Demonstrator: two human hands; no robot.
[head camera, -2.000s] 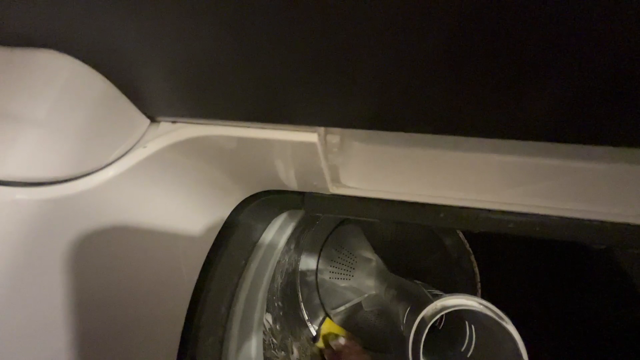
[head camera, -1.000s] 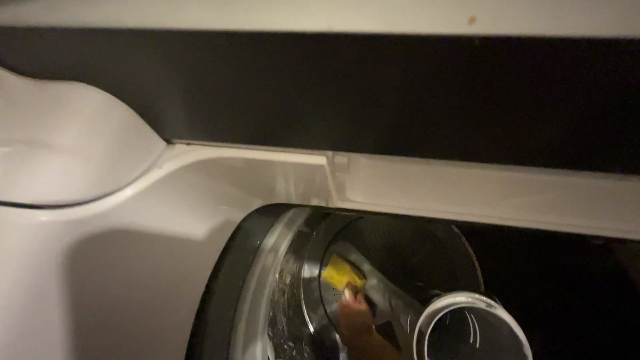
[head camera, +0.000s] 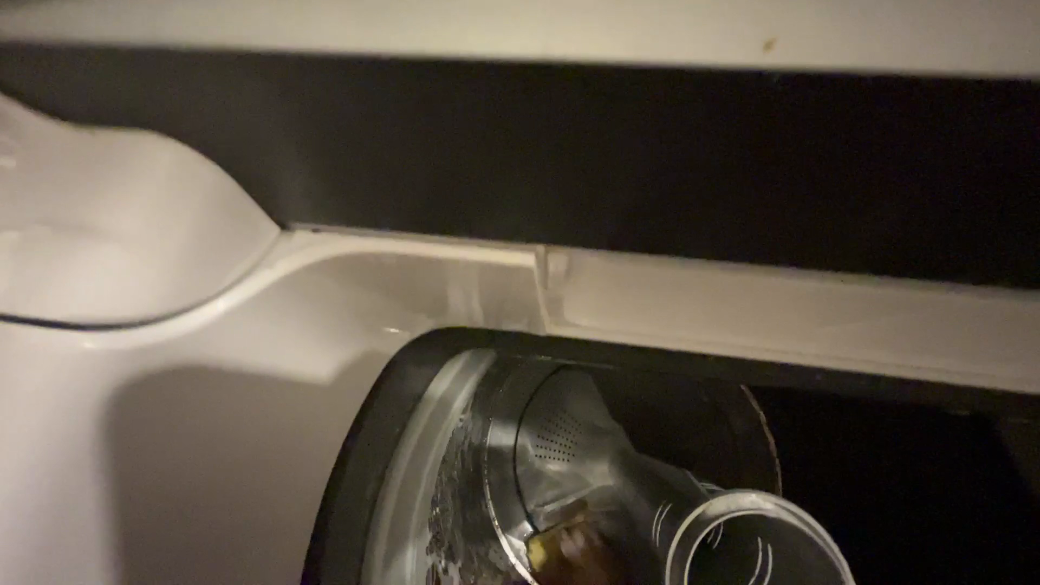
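Note:
My right hand (head camera: 587, 554), blurred and cut off by the bottom edge, is inside a dark-rimmed glossy housing (head camera: 349, 479). Its fingers are on a small yellow piece, perhaps a sponge (head camera: 538, 552), of which only a corner shows. Just above the hand is a grey flared part with rows of small holes (head camera: 557, 435). To the hand's right stands a clear round tube with a thick rim (head camera: 689, 532). Wet-looking streaks (head camera: 448, 496) mark the housing's inner wall on the left. My left hand is out of view.
A glossy white moulded body (head camera: 219, 422) with a rounded part (head camera: 122, 219) lies at the left. A pale ledge (head camera: 796, 317) runs along the housing's upper edge. Beyond it are a dark band (head camera: 520, 154) and a pale strip (head camera: 487, 28) across the top.
My right hand and the yellow piece, seen higher on the flared part one second ago, are lower now and mostly out of frame.

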